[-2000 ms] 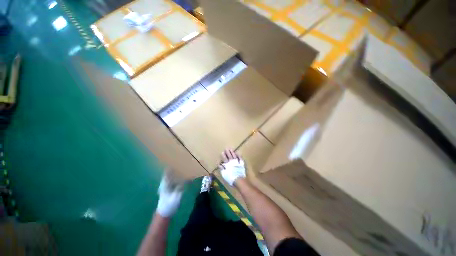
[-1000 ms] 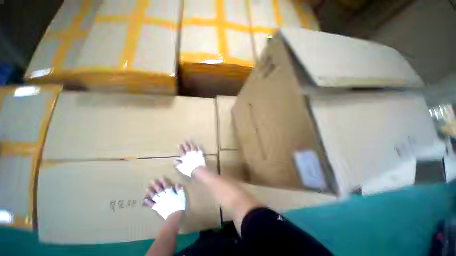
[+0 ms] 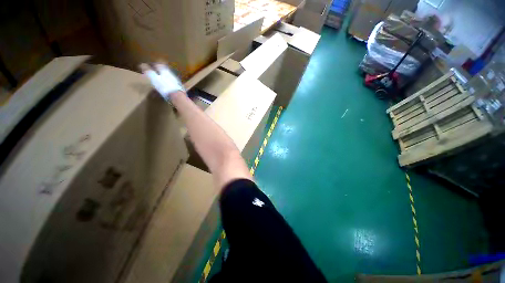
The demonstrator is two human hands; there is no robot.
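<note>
A large brown carton (image 3: 99, 171) with dark print lies tilted at the left, on top of a shut brown carton (image 3: 171, 221). My right hand (image 3: 164, 83), in a white glove with bare fingertips, is at the large carton's upper far edge. Its fingers look extended and apart, though slightly blurred; whether they press on the edge is unclear. My left hand is not in view.
Open cartons with raised flaps (image 3: 241, 110) line the aisle beyond. A tall printed carton (image 3: 177, 33) stands behind my hand. At the right are wooden pallets (image 3: 437, 121), a red pallet jack (image 3: 382, 82) and wrapped goods (image 3: 396, 47). Yellow-black tape (image 3: 412, 221) marks the green floor.
The view has swung right along the aisle. My right hand has left the shut carton tops and reached the large tilted carton's edge. My left hand has gone out of view.
</note>
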